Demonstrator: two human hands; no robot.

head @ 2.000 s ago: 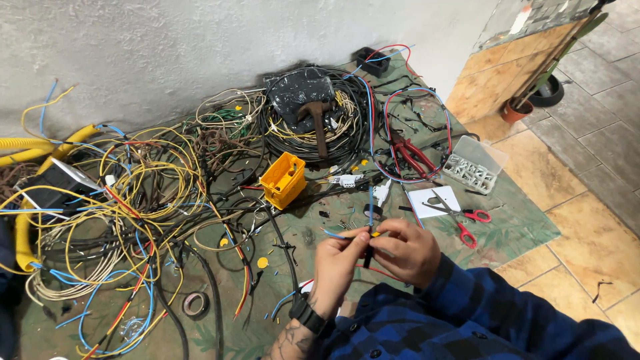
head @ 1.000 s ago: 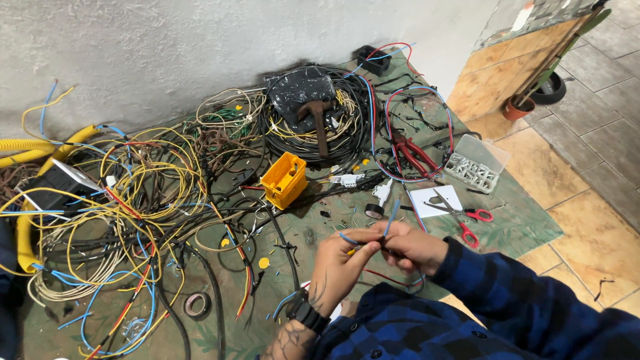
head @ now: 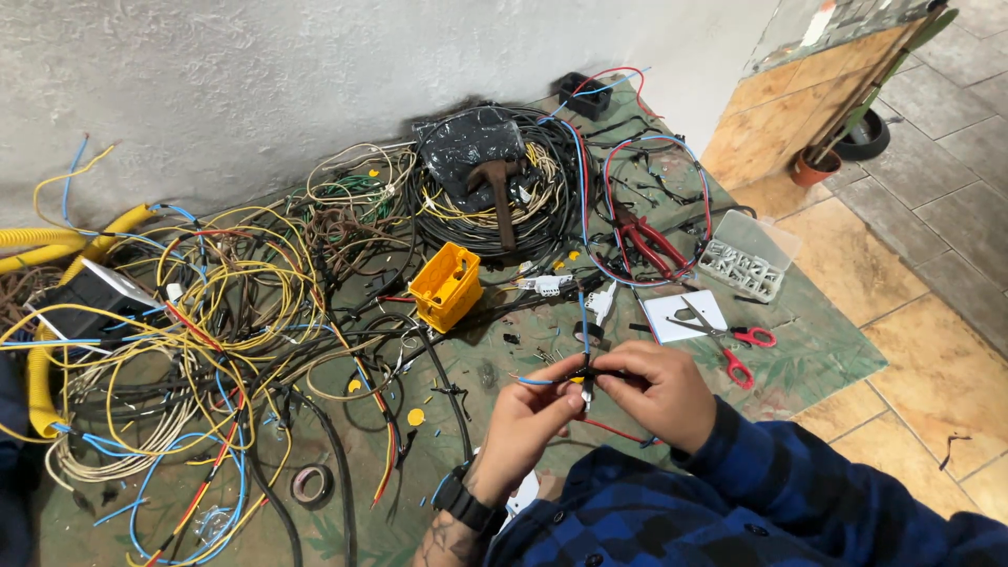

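Low in the middle of the head view, my left hand [head: 538, 405] pinches a bundle of wires with black tape or sheathing at its joint. A blue wire [head: 585, 321] stands up from it and a short blue end [head: 535, 382] points left; a small yellow part shows between the fingers. From the right, my right hand [head: 657, 387] closes its fingertips on the black piece of the same bundle. A red wire [head: 610, 429] runs below the hands. Just above them lies a roll of black tape [head: 589, 332]. Fingers hide most of the joint.
Around the hands are a yellow electrical box [head: 446, 290], scissors [head: 735, 352] partly over a white plate [head: 669, 317], red-handled pliers [head: 652, 244] and a compartment box of small parts [head: 740, 268]. A hammer [head: 500, 201] rests on coiled cable. Tangled wires [head: 228, 315] spread left; another tape roll [head: 313, 486] lies nearer.
The blue wire end now stands upright above my fingers, and black material shows at the joint. My right hand has shifted slightly to the right of the joint.
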